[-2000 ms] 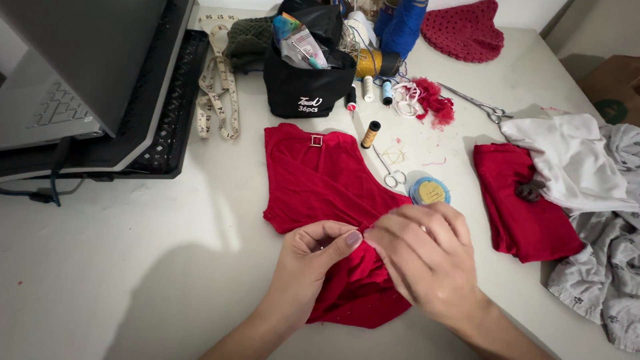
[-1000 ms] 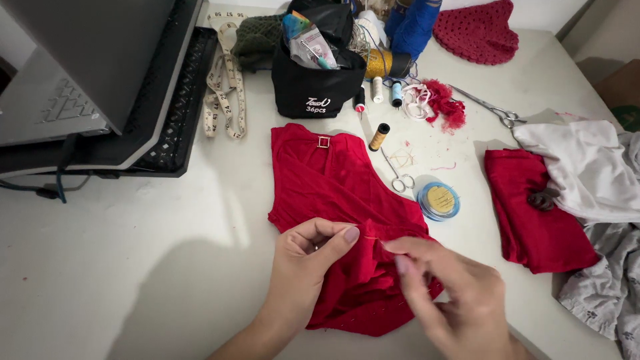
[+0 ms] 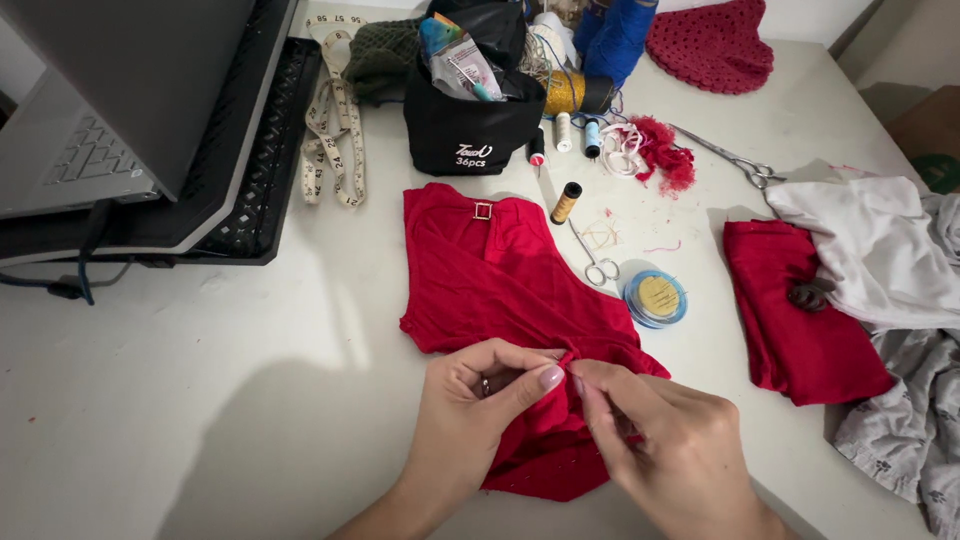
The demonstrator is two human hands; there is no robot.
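A red fabric garment [image 3: 480, 277] with a small square buckle [image 3: 482, 211] lies flat on the table. My left hand [image 3: 487, 405] pinches a fold of it between thumb and index finger. Close beside that fold, the fingertips of my right hand [image 3: 660, 435] are pressed together at the cloth; whether they hold a needle is too small to tell. Right of the garment are small scissors [image 3: 598, 266], a yellow thread spool [image 3: 565, 203] and a blue round pin holder [image 3: 655, 298] with needles in it.
A laptop [image 3: 112, 112] on a black stand is at the left, beside a measuring tape [image 3: 330, 135]. Behind the garment stand a black pouch [image 3: 472, 135] and several thread spools. Large scissors [image 3: 731, 157], folded red cloth [image 3: 810, 330] and white cloth [image 3: 877, 240] lie at the right.
My right hand moved away from the pinched fold to the right and down, then came back to it. My left hand has kept its pinch on the garment.
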